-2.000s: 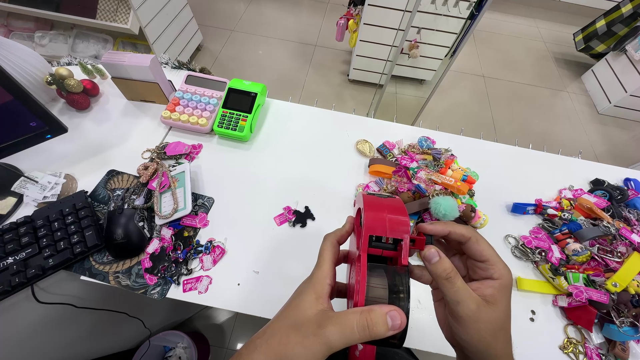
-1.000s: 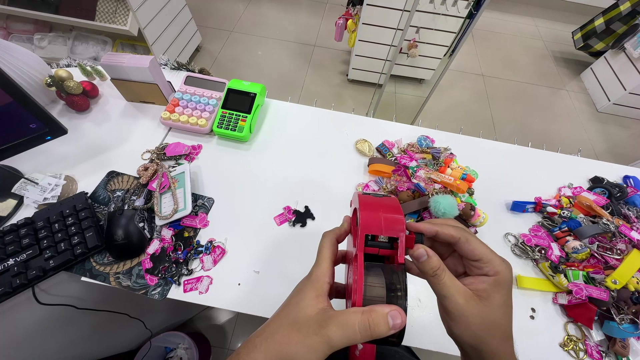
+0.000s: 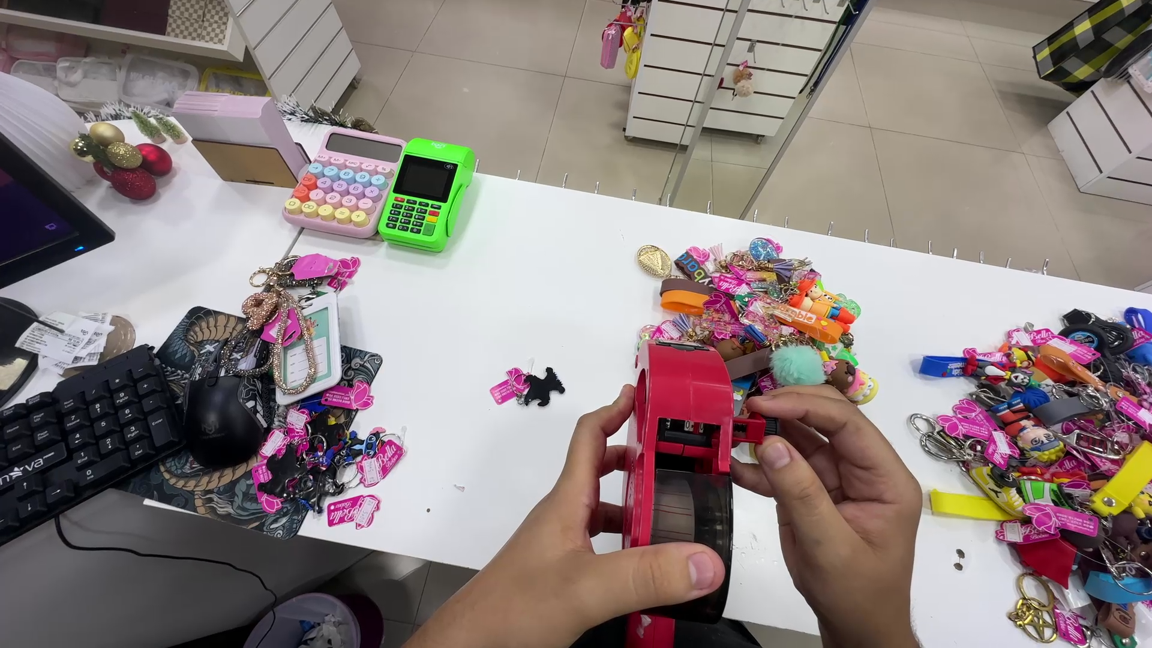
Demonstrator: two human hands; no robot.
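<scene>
My left hand (image 3: 621,558) holds a red handheld price labeler (image 3: 688,382) upright above the white counter, its thumb across the dark round cover. The fingertips of my right hand (image 3: 832,495) pinch a black knob (image 3: 763,427) on the labeler's right side. Small number wheels show in the labeler's window. Beyond it lies a pile of keychains (image 3: 801,310) with pink tags, a mint pompom among them. Left of the labeler, a black animal-shaped keychain (image 3: 544,387) with a pink tag lies apart on the counter.
A larger keychain pile (image 3: 1044,441) lies at the right. At the left are tagged keychains (image 3: 310,463), a black mouse (image 3: 225,421), a keyboard (image 3: 85,441) and a monitor (image 3: 45,216). A pink calculator (image 3: 345,183) and a green card terminal (image 3: 427,193) stand near the far edge.
The fingers of my right hand have shifted slightly around the labeler's side knob. My left hand keeps its hold on the labeler.
</scene>
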